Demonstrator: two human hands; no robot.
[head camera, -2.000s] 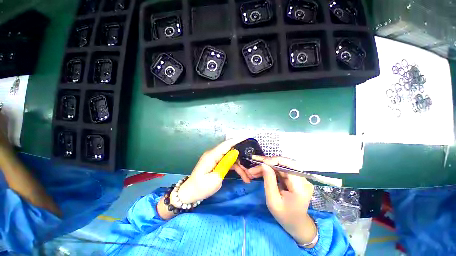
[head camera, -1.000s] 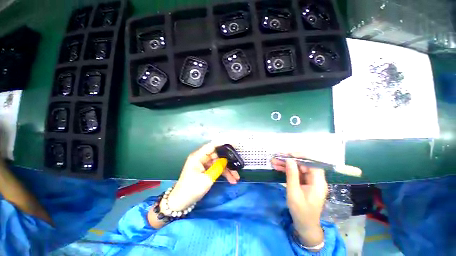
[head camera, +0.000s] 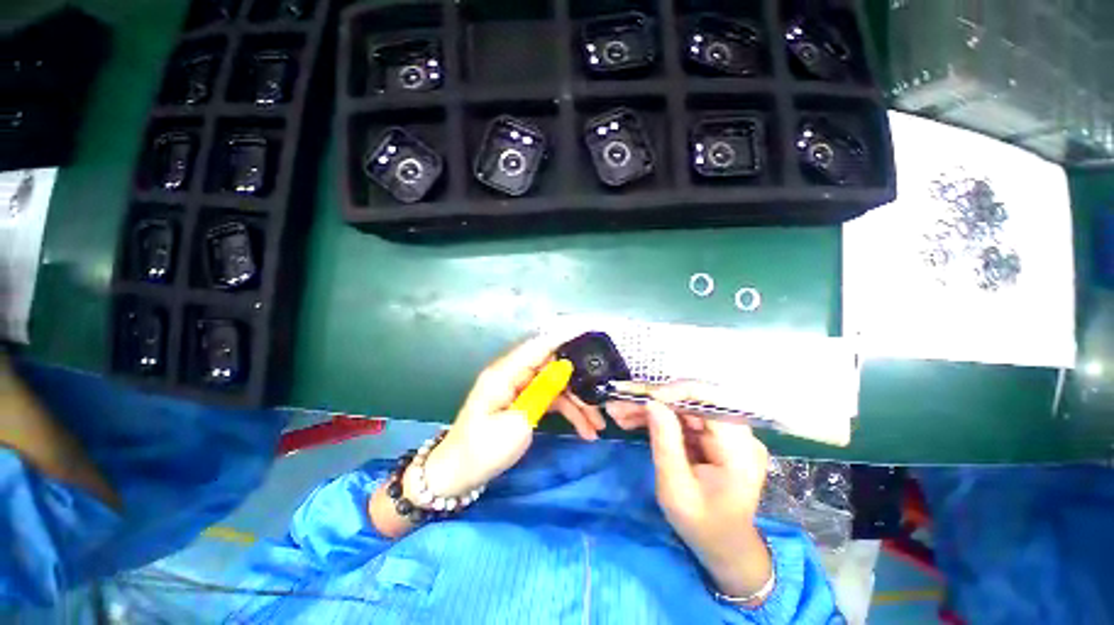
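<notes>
My left hand (head camera: 498, 409), with a yellow-orange cover on one digit, holds a black watch housing (head camera: 595, 363) with its ring side facing up. My right hand (head camera: 702, 458) holds slim silver tweezers (head camera: 696, 407); their tip is at the housing's lower right edge. Whether the tip carries a part is too small to tell. The dotted adhesive sheet (head camera: 770, 376) lies on the bench just behind and right of the housing, its grid of tiny dots partly covered by the housing and hands.
A black foam tray (head camera: 611, 210) of housings lies ahead, with one empty pocket at the back. Another foam tray (head camera: 287, 244) is at left. Two pale rings (head camera: 723, 292) lie on the green mat. Dark rings (head camera: 971, 230) are heaped on white paper at right. Blue sleeves show at both sides.
One second ago the tweezers were over the dotted sheet, right of the housing. They have moved left to the housing, which has turned face up. The camera view has shifted.
</notes>
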